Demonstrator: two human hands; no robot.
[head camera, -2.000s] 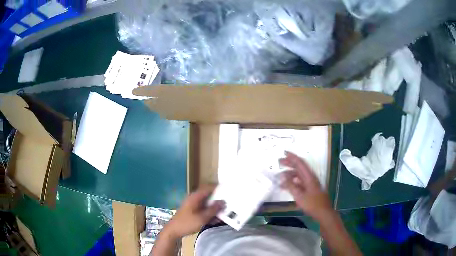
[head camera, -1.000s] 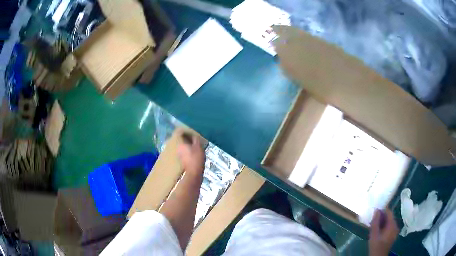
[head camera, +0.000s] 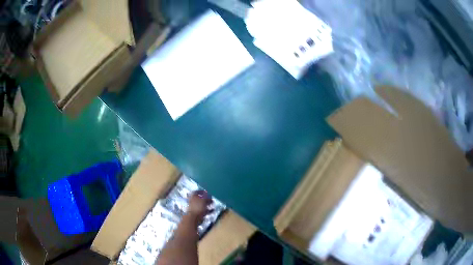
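My left hand (head camera: 199, 206) reaches into the open carton of silvery accessory packets (head camera: 154, 234) below the bench edge. Its fingers are among the packets at the upper right end; whether they hold one cannot be told. The brown mailer box (head camera: 324, 190) stands open on the green bench at lower right, its long lid (head camera: 422, 155) folded back. A white foam strip (head camera: 346, 212) lies inside along its left part. A white printed sheet (head camera: 386, 227) lies beside it in the box. My right hand is out of the picture.
A blank white sheet (head camera: 198, 64) and a fanned stack of printed sheets (head camera: 290, 39) lie on the bench. Another open carton (head camera: 78, 52) is at upper left. A blue stool (head camera: 78, 199) stands on the floor. Clear plastic bags (head camera: 358, 57) are heaped at upper right.
The view has turned and shifted left. My left hand left the white paper, passed over the carton flap and is now among the packets. My right hand has gone out of view.
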